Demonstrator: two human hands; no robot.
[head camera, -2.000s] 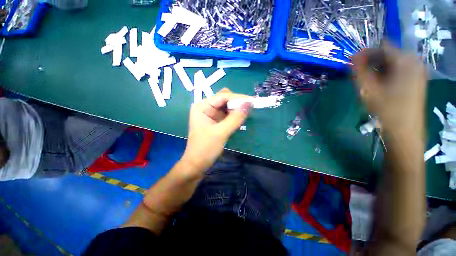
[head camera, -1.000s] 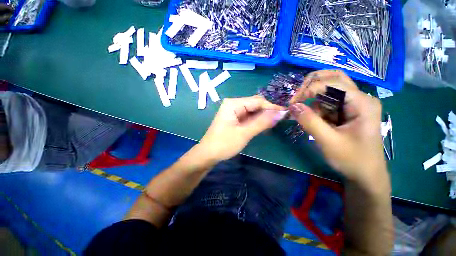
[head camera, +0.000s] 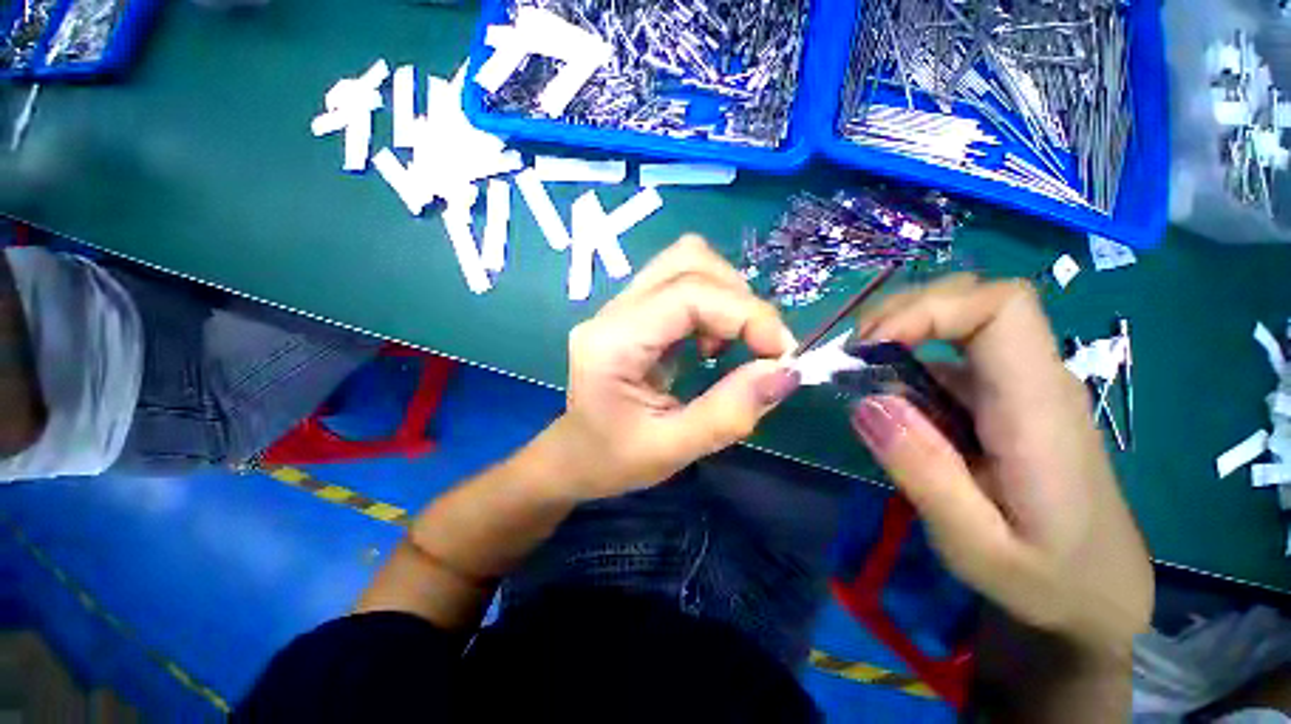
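Note:
My left hand (head camera: 666, 375) pinches a white strip (head camera: 824, 362) and a thin metal rod (head camera: 852, 307) between thumb and forefinger. The rod points up and to the right. My right hand (head camera: 1012, 439) is slightly blurred and holds a black hand tool (head camera: 913, 382), whose end is at the right side of the white strip. Whether the tool grips the strip I cannot tell. A tangled heap of small leaded parts (head camera: 835, 243) lies on the green mat just beyond my hands.
White strips (head camera: 450, 159) lie left of centre. Two blue trays, one with short metal pieces (head camera: 680, 71) and one with rods (head camera: 1076, 106), stand at the far edge. Joined pieces (head camera: 1104, 365) lie right of my right hand. A clear bag (head camera: 1203, 177) and white tabbed pile (head camera: 1274, 424) are far right.
My right hand came from the right tray to meet my left hand. Since one second ago, the hands have parted slightly; the rod, strip and black tool's end now show between them.

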